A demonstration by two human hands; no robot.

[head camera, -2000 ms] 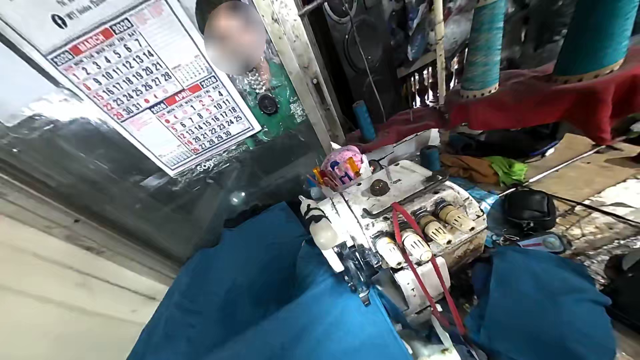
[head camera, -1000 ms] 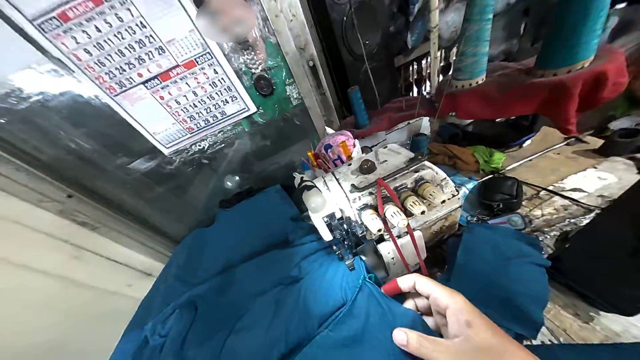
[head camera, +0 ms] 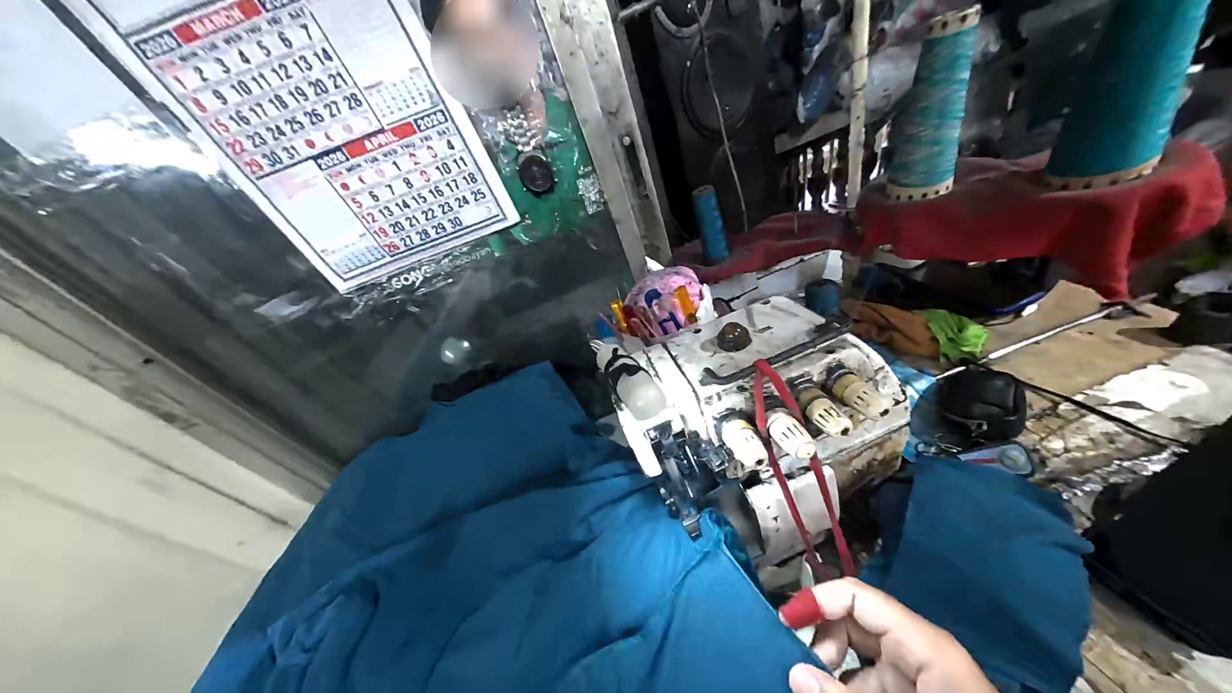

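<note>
Teal-blue fabric (head camera: 500,568) spreads over the lower left and runs up to the presser foot of a white overlock sewing machine (head camera: 770,337). My right hand (head camera: 885,635), a red wrap on one fingertip, pinches the fabric's right edge near the bottom of the view, below the machine. A red cord (head camera: 789,481) hangs over the machine's front, across its cream tension dials. Another piece of blue fabric (head camera: 982,568) lies to the right of the machine. My left hand is not in view.
A glass panel with a calendar (head camera: 318,125) stands on the left. Teal thread cones (head camera: 934,106) stand on red cloth (head camera: 1001,221) behind the machine. A small black pouch (head camera: 980,404), a thin metal rod (head camera: 1030,339) and brown cardboard (head camera: 1097,337) lie at the right.
My right hand, out of view two seconds ago, came in near the presser foot and has since moved down along the fabric's edge, away from the foot.
</note>
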